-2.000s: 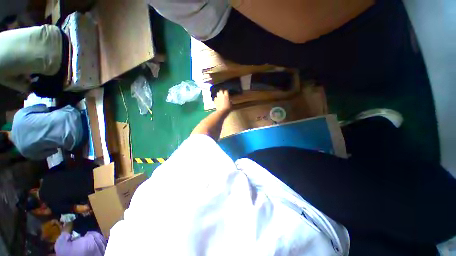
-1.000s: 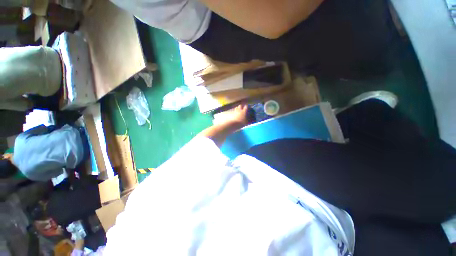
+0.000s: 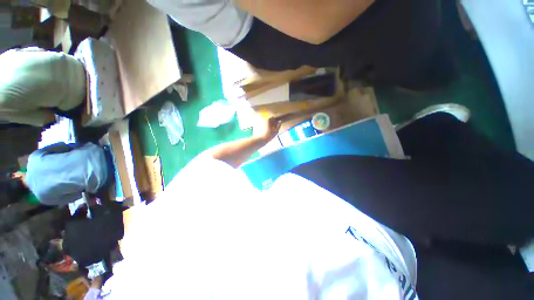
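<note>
My left hand [image 3: 270, 128] reaches down into an open cardboard box [image 3: 366, 104] beside my leg. Its fingers are small and blurred, and I cannot tell whether they hold anything. A small blue and white item [image 3: 298, 133] lies just right of my fingers. A round white roll-like item with a greenish centre [image 3: 320, 122] sits at its right end. A bright blue panel [image 3: 328, 146] forms the near side of the box. A dark item [image 3: 313, 86] and a pale flap lie in its far part. My right hand is not in view.
A neighbour's bare arm [image 3: 310, 16] and dark clothing cross the top. Clear plastic [image 3: 216, 113] lies on the green floor [image 3: 196, 76]. Seated people and brown boxes are at the left. A pale table surface [image 3: 503, 64] is at the right edge.
My left hand has moved from the dark item at the box's far-left part towards the near blue panel. The blue and white item now shows more clearly. The view has shifted slightly.
</note>
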